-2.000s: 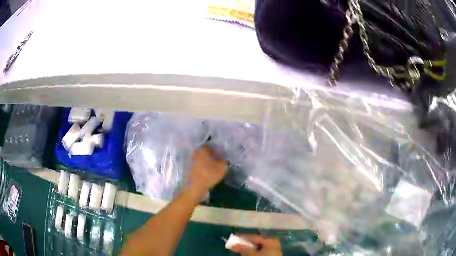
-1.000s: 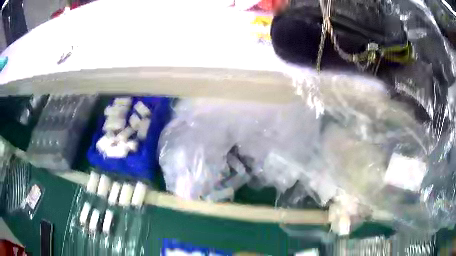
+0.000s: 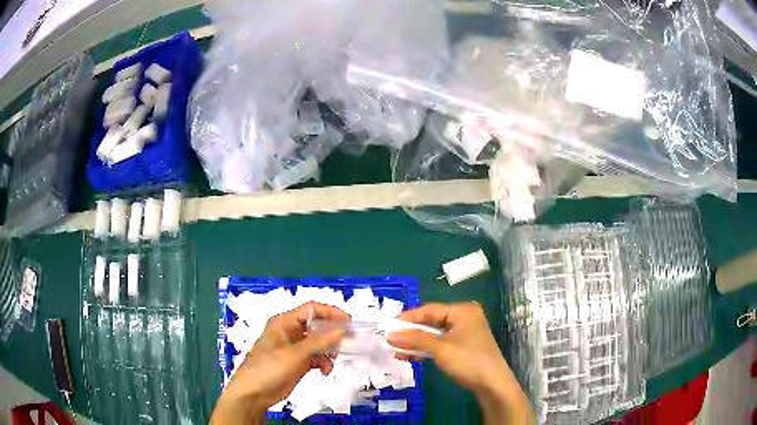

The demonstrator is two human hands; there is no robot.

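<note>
My left hand and my right hand are bare and close together above the near blue bin. My left fingers pinch a small translucent piece, possibly clear plastic. My right fingers pinch a thin white piece whose inner end meets or overlaps the translucent piece; blur hides the exact contact. Flat white pads fill the bin below. A white cylinder with a thin pin at its left end lies on the green mat beyond my right hand.
Left tray holds white cylinders in its far rows. Right tray holds thin stems, with an empty ribbed tray beside it. Far blue bin holds white pieces. Large clear bags and cream blocks lie at the back.
The view has tilted down to the mat. My left hand has come from the clear bag to above the near bin. The white cylinder earlier in my right hand appears to lie on the mat.
</note>
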